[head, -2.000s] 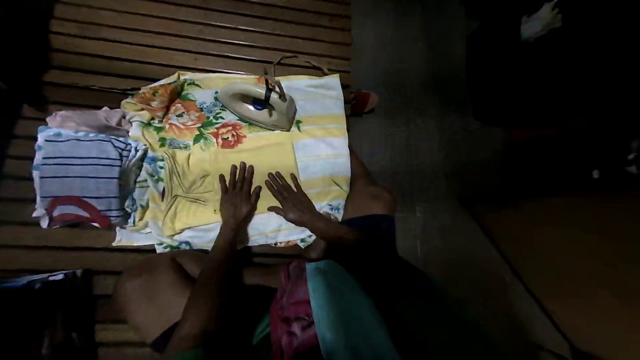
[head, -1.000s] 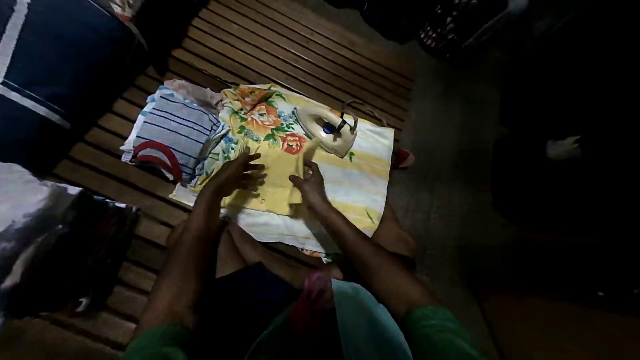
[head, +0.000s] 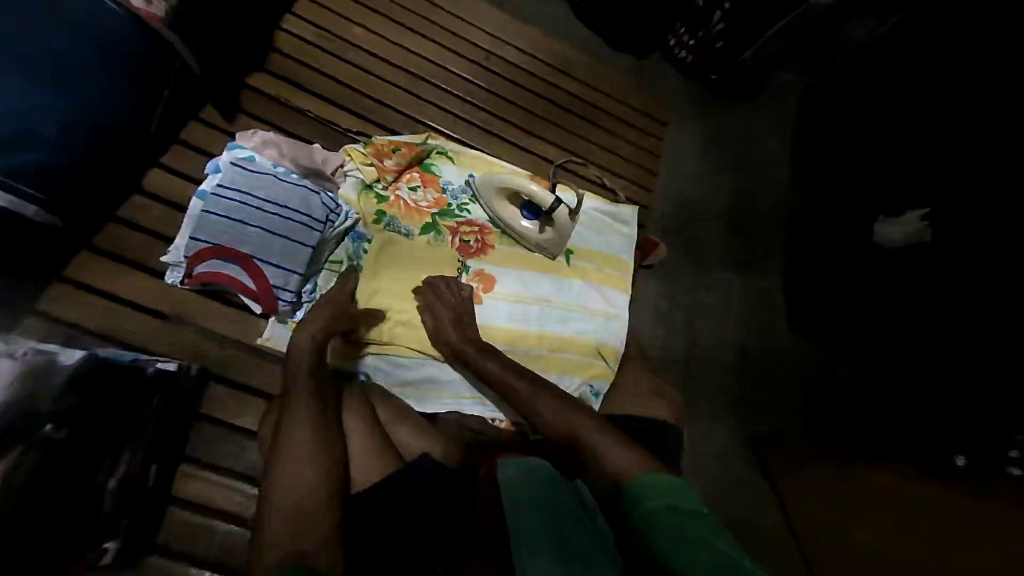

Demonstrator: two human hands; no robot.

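A yellow garment [head: 400,276], folded small, lies on a flowered and striped cloth [head: 552,296]. My left hand [head: 336,312] is at the garment's left edge, thumb reaching over it; whether the fingers pinch the fabric cannot be told. On the garment's right part rests my right hand [head: 448,308], its fingers curled at the fabric, their tips partly hidden. Beyond my hands, a cream clothes iron [head: 524,212] with a blue dial lies on the cloth, its tip toward the upper left.
Left of the cloth is a pile of folded clothes, with a blue-striped shirt [head: 260,212] with a red neckline on top. Wooden slats [head: 472,72] run beneath everything. The iron's cord [head: 592,166] loops behind it. More clothes [head: 88,448] lie at the lower left, and a dark blue bag-like item [head: 72,104] stands at the upper left.
Two seconds ago both hands lay flat on or beside the wider-spread yellow garment. It is now folded smaller, and my right hand has moved onto its right part. The view has shifted.
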